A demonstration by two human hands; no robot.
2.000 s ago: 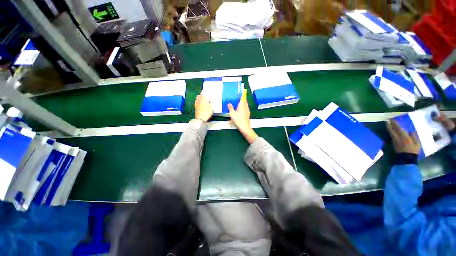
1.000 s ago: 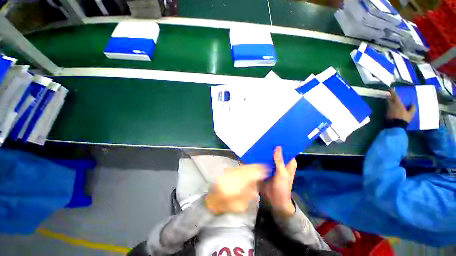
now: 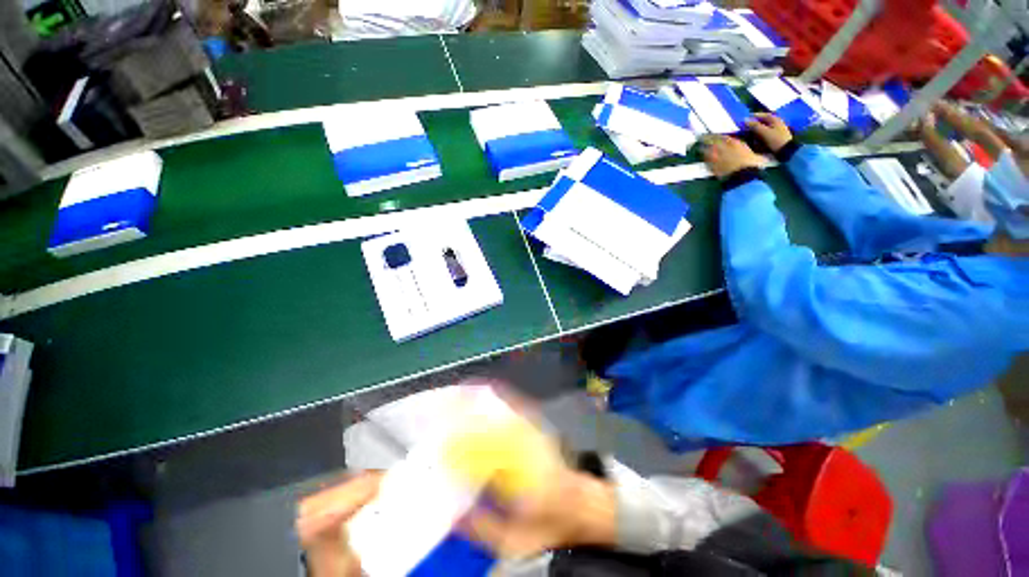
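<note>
A blue and white box sleeve [image 3: 412, 507] is held low in front of me, blurred by motion. My left hand [image 3: 336, 521] is at its left side. My right hand [image 3: 536, 502] is at its right side, with a yellow blur over the fingers. Whether the sleeve is opened out is too blurred to tell. A white inner box [image 3: 431, 282] lies flat on the green bench, showing a dark watch face and a dark oval piece. A pile of flat empty sleeves [image 3: 615, 220] lies to its right.
Sleeved boxes [image 3: 384, 152] stand spaced on the green belt behind the pale rail [image 3: 203, 251]. A neighbour in a blue smock [image 3: 812, 316] reaches over the belt at right. Stacked sleeves [image 3: 654, 40] are at the back right. A red stool [image 3: 807, 496] is at lower right.
My view has turned right. The white inner box now lies uncovered on the bench. The sleeve has moved off the bench, close to my body. The neighbour's hands have moved to the belt.
</note>
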